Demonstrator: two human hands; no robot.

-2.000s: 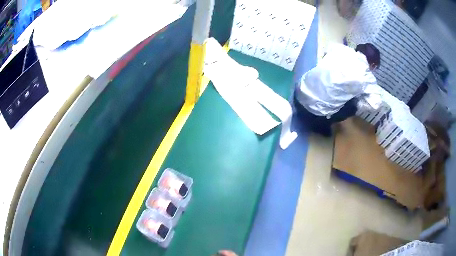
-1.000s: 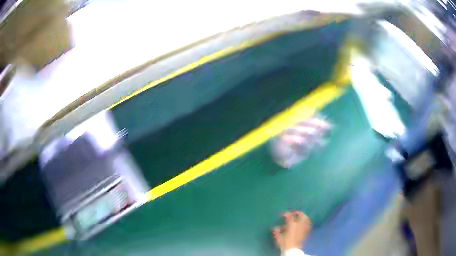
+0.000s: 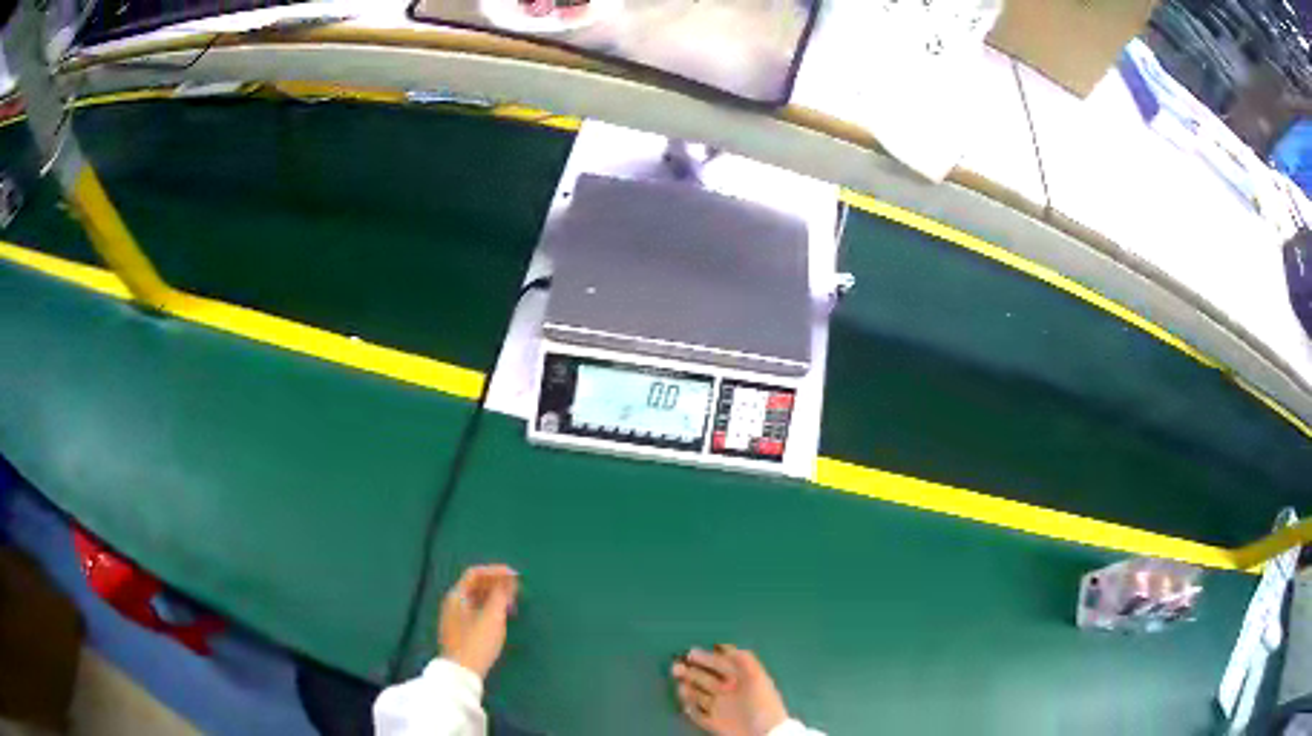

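A digital weighing scale (image 3: 679, 273) with a flat grey pan stands on a white board; its pan is bare and its display (image 3: 642, 401) reads 0.0. My left hand (image 3: 478, 618) is over the green bench in front of the scale, fingers loosely curled, holding nothing. My right hand (image 3: 727, 687) is lower and further right, also empty with fingers bent. Several smartwatch packs (image 3: 1141, 594) stand close together at the right of the green bench, out of reach of both hands.
A black power cord (image 3: 443, 532) runs down left of the scale. Yellow rails (image 3: 978, 503) edge the dark green conveyor. White strips (image 3: 1260, 633) lie at far right. A brown carton (image 3: 1072, 40) and a dark-edged mat are on the white table behind. A red object (image 3: 123, 582) is at lower left.
The view has swung left, so the scale is now central and the packs are at the far right. Both hands are now in view; only one showed before.
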